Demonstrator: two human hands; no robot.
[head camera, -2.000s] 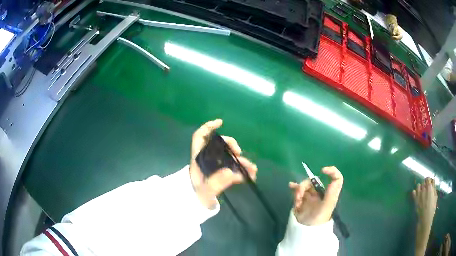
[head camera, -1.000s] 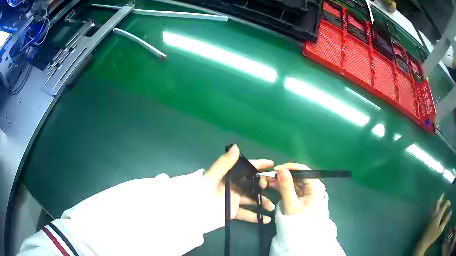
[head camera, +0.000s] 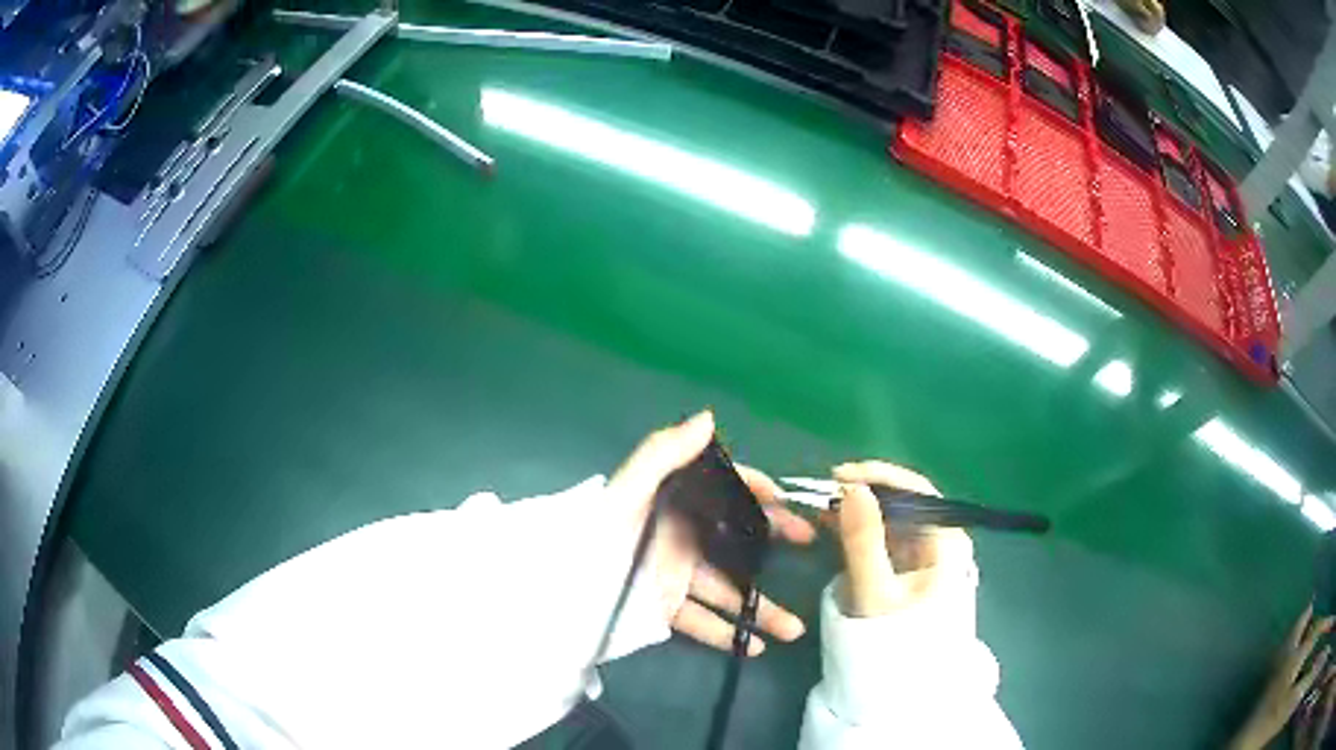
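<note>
My left hand (head camera: 681, 550) holds a black phone middle frame (head camera: 721, 513) above the green belt, thumb at its top corner and fingers beneath. The solid panel end points up and away; the thin side rails run down toward my body. My right hand (head camera: 891, 535) holds black-handled tweezers (head camera: 960, 511) near their pale tips. The tips point left and lie just right of the panel, near my left fingertips. The tips look slightly apart. Whether anything tiny is between them cannot be told.
The green conveyor belt (head camera: 440, 381) reflects ceiling lights. Pale guide strips (head camera: 418, 123) and a metal bracket (head camera: 242, 139) are at upper left. Black blister trays (head camera: 821, 44) and a red tray (head camera: 1099, 191) lie beyond. Another person's hand (head camera: 1297, 681) is at the lower right edge.
My hands have come together since the first frame. Since the second, the tweezer tips have drawn back slightly right from the panel, and the frame has tilted in my left hand.
</note>
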